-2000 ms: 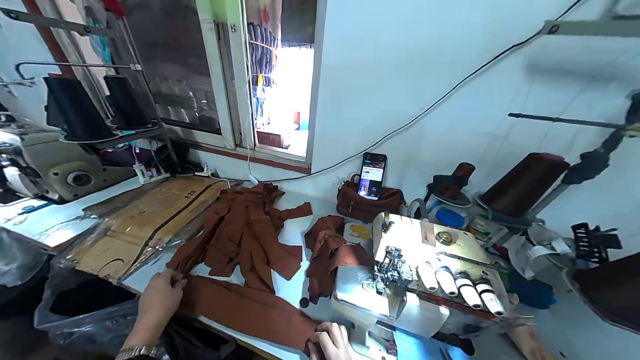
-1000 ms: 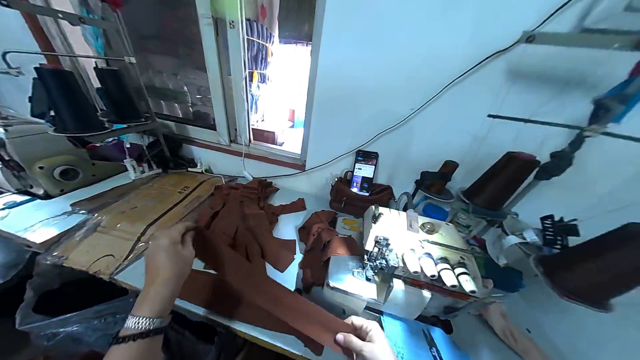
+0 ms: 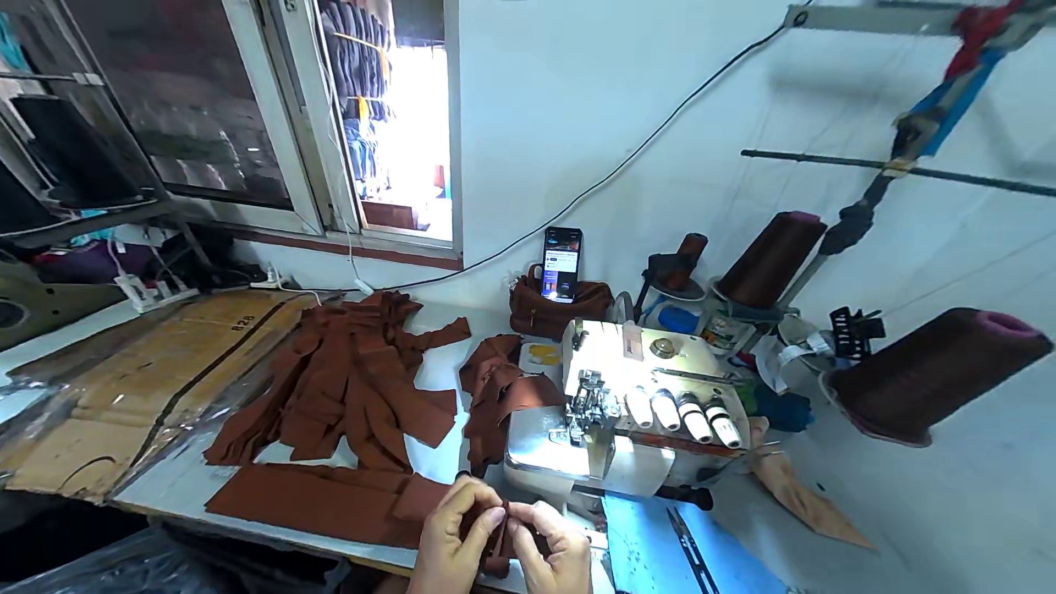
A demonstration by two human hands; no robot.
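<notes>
My left hand (image 3: 464,536) and my right hand (image 3: 546,546) are close together at the front edge of the table, pinching a folded brown fabric strip (image 3: 500,540) between their fingertips. Left of them a flat brown fabric panel (image 3: 313,502) lies along the table edge. Behind it is a heap of brown fabric strips (image 3: 355,371). More brown fabric pieces (image 3: 495,388) lie against the left side of an overlock sewing machine (image 3: 652,379), whose lamp is lit. The metal plate of the machine is just beyond my hands.
Tweezers (image 3: 691,549) lie on a blue sheet (image 3: 643,528) at the right. A phone (image 3: 562,264) leans on a brown pouch (image 3: 536,309) behind the machine. Brown thread cones (image 3: 767,260) stand at the right. Flattened cardboard (image 3: 165,371) in plastic covers the left side.
My hands were apart, holding a long strip stretched between them; now they are together at its fabric, in front of the machine. My left hand has moved right. The view has shifted.
</notes>
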